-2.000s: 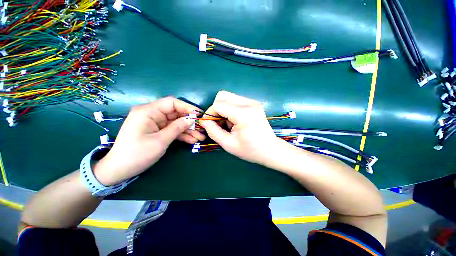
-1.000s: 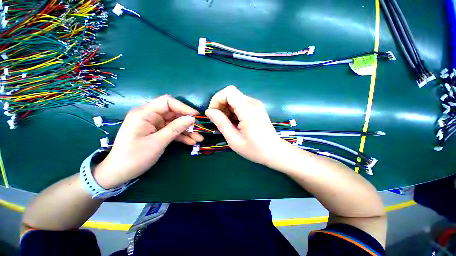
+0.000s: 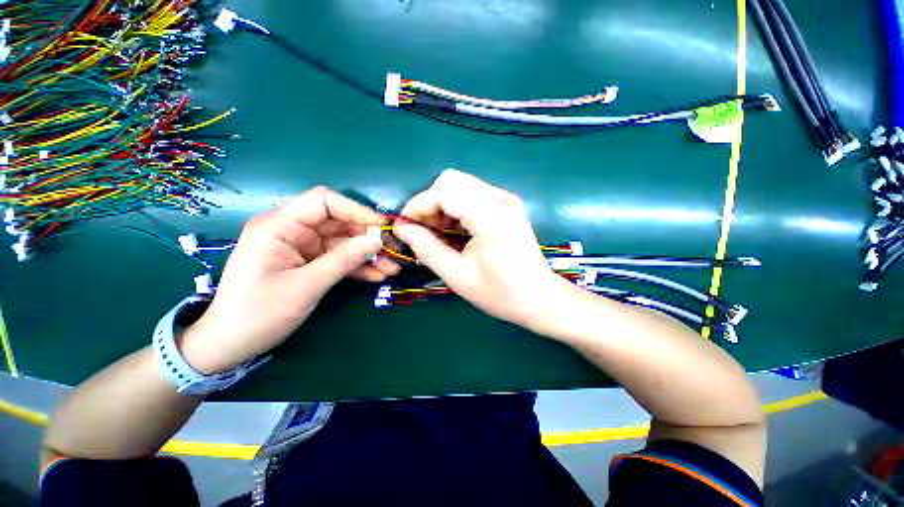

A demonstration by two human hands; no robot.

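My left hand (image 3: 297,262), with a pale watch band on the wrist, pinches a small white connector housing (image 3: 375,238) between thumb and fingers. My right hand (image 3: 476,243) pinches thin coloured lead wires (image 3: 395,227) just right of the housing, its fingertips close to my left fingertips. Yellow and dark red wires show between the hands. The fingers partly hide the housing and the wire ends. Harnesses in progress lie under and beside my right hand, with a white connector (image 3: 384,296) below the hands and grey sheathed cables (image 3: 654,277) running right.
A heap of pre-wired coloured leads (image 3: 99,129) lies left. A harness with a yellow-green label tag (image 3: 716,120) lies above the hands. A sheathed cable bundle (image 3: 798,84) lies upper right, with white-ended cables (image 3: 882,203) at the far right. A yellow line (image 3: 731,188) crosses the green bench.
My right hand has moved slightly away from my left and back close to it. The orange wire seen earlier between the hands no longer shows; yellow and dark red ones do. The housing stays in my left hand.
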